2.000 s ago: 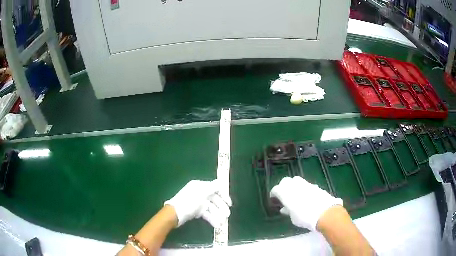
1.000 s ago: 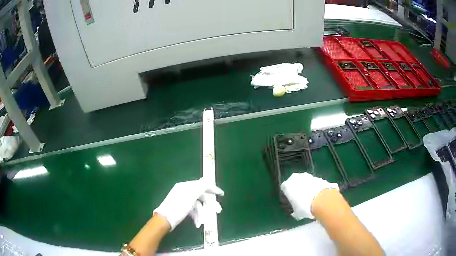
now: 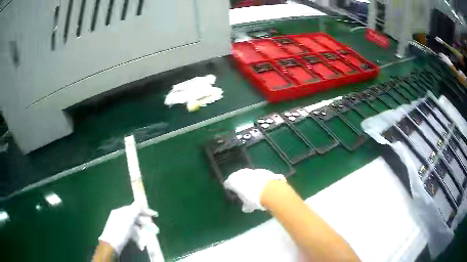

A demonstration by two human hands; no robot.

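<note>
My right hand [image 3: 252, 188], in a white glove, holds the near end of a stack of black phone frames [image 3: 224, 153] lying flat on the green belt. The fingertips are hidden behind the glove. A slanting row of overlapping phone frames [image 3: 302, 148] runs from the stack to the upper right. My left hand [image 3: 128, 225], also gloved, is on the near part of the white guide strip [image 3: 134, 169] lying across the belt, with its fingers around the strip's edges.
A red tray [image 3: 307, 91] with compartments holding some frames stands beyond the belt. A crumpled white cloth [image 3: 193, 93] lies left of it. A white-lined tray [image 3: 430, 148] with rows of dark frames is at right. A white cover [image 3: 358, 204] is nearest me. Another person's hand [image 3: 446, 60] shows far right.
The view has swung right, so the strip, cloth and red tray sit further left and more of the white-lined tray shows. My right hand has moved from a thinner group of frames to holding the stack.
</note>
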